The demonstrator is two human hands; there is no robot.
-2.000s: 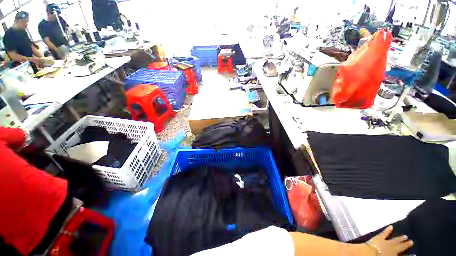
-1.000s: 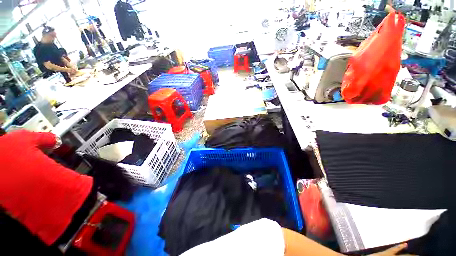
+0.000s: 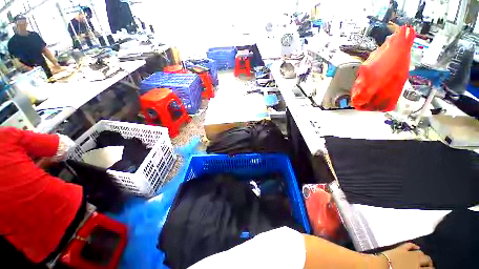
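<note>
My left hand (image 3: 409, 257) reaches in at the bottom right, partly cut off by the lower edge. It rests at the edge of a black garment piece (image 3: 457, 239) on the white table; its fingers are bent, and whether they grip the cloth cannot be told. A ribbed black panel (image 3: 404, 171) lies flat on the table farther back. Black pieces (image 3: 220, 215) fill a blue plastic crate (image 3: 236, 161) beside my arm. My right hand is out of the picture.
A red bag (image 3: 383, 71) hangs by a machine head (image 3: 339, 84). A white crate (image 3: 149, 171) and red stool (image 3: 163, 107) stand left. A person in red (image 3: 37, 194) is close at left. A red bag (image 3: 321, 213) hangs beside the table.
The view swung left, then back right. My left hand, earlier spread flat on the black cloth, then mostly below the picture, shows again with bent fingers. The person in red has shifted slightly.
</note>
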